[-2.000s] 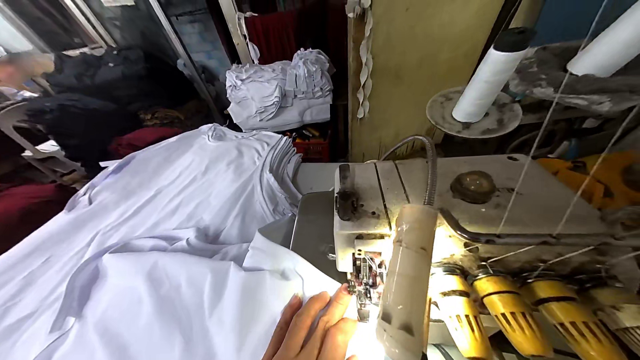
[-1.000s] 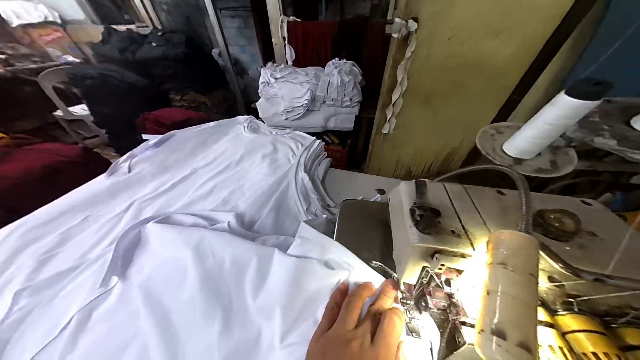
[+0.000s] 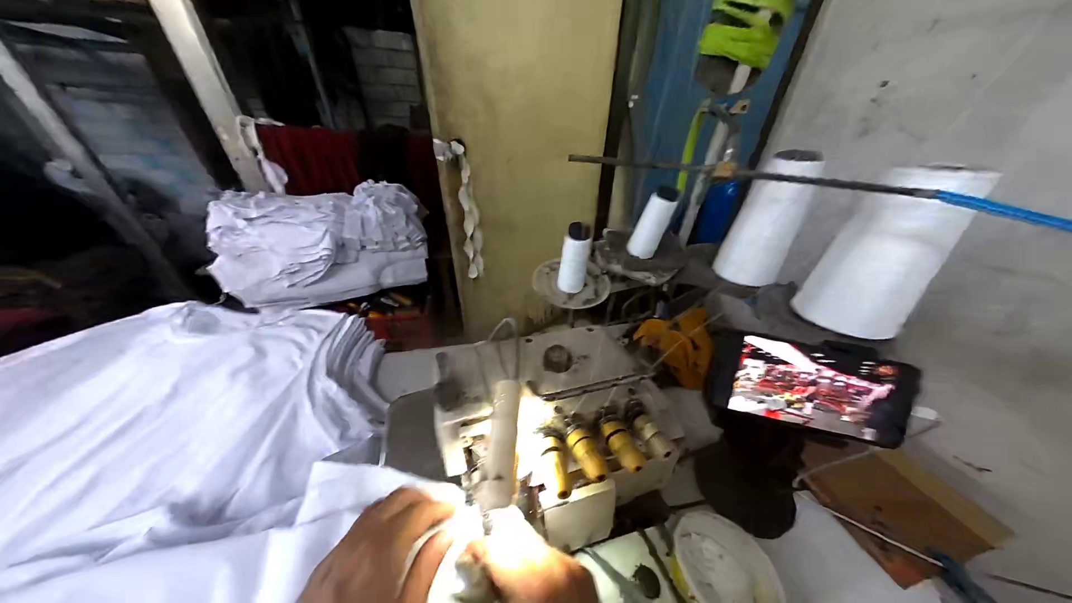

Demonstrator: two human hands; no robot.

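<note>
My left hand (image 3: 381, 544) is closed on the edge of white fabric (image 3: 335, 502) at the front of an overlock sewing machine (image 3: 578, 360). Close beside it, my right hand (image 3: 532, 565) lies right of the needle area, brightly lit and blurred; its fingers bend toward the same cloth, but its hold is not clear. The machine's lamp tube (image 3: 502, 435) stands just above both hands and hides the needle area. Yellow tension knobs (image 3: 584, 448) line the machine's front. A pile of white garments (image 3: 193, 402) spreads over the left side.
Behind stands a stack of folded white cloth (image 3: 310, 243). White thread cones (image 3: 574, 260) stand behind the machine, with larger cones (image 3: 888, 251) at right. A lit phone (image 3: 816, 389) is mounted at right, above cardboard (image 3: 913, 511). A thin rod (image 3: 754, 174) crosses above.
The view has swung to the right. Two hands now show at the machine's front, where one hand lay on the white fabric in the earlier frames.
</note>
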